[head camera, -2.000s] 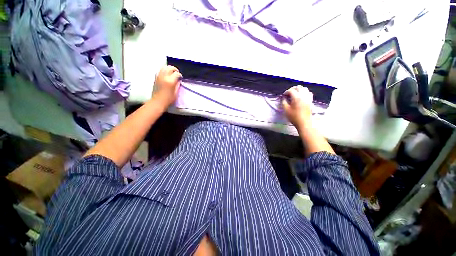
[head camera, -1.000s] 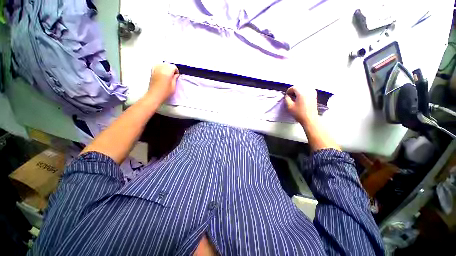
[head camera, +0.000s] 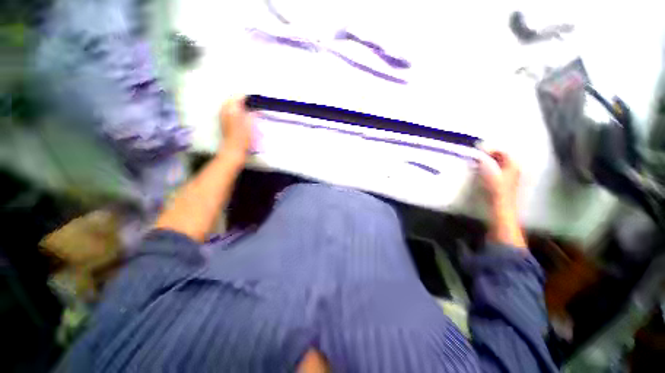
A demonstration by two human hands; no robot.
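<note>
The lilac garment panel lies along the near edge of the white table, with the dark band as a narrow straight strip along its far side. My left hand holds the left end of the panel, fingers at the band's left end. My right hand is at the right end, fingertips at the cloth corner just below the band's right end; the fingers are blurred. The whole picture is blurred.
A lilac heap lies at the left. Loose lilac pieces are on the white table beyond the panel. The iron rest and the blurred iron are at the right. A cardboard box is at lower left.
My right hand has moved right along the cloth to its right end. The dark band has become narrower and straighter, with lilac cloth over it. My left hand stays at the left end.
</note>
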